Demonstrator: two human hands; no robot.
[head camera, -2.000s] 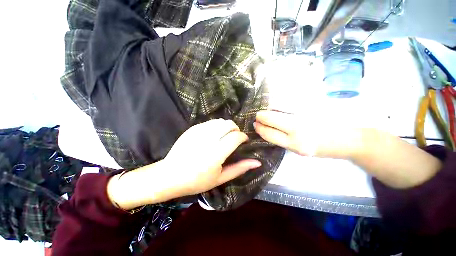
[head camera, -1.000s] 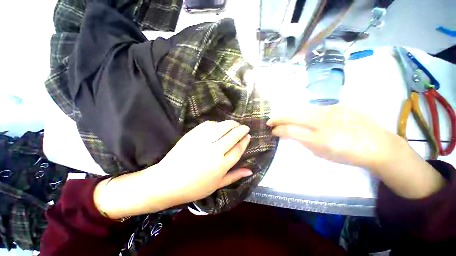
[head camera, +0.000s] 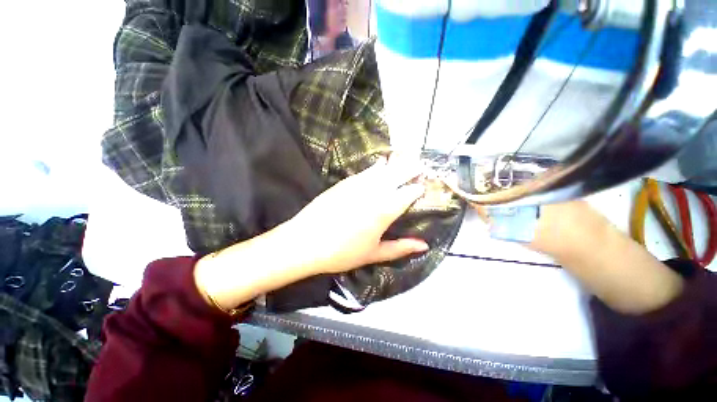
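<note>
The plaid garment (head camera: 354, 102) with its plain dark lining (head camera: 236, 149) lies bunched on the white table, left of and under the sewing machine head (head camera: 503, 86). My left hand (head camera: 354, 216) lies on the plaid cloth with its fingertips close to the needle area (head camera: 440, 169), thumb spread below. My right hand (head camera: 550, 224) is right of the needle area; its fingers are hidden behind the machine head. A white label or loop (head camera: 344, 297) shows at the cloth's lower edge.
Scissors with orange-yellow and red handles (head camera: 659, 220) lie at the right. A smartphone (head camera: 338, 27) stands behind the garment. A dark plaid heap with small rings (head camera: 47, 290) is at lower left. A grey measuring strip (head camera: 409, 349) runs along the table's front edge.
The machine head now fills much of the upper right as the view has moved closer. My left hand has come up beside the needle area, and my right fingers have gone out of sight behind the head.
</note>
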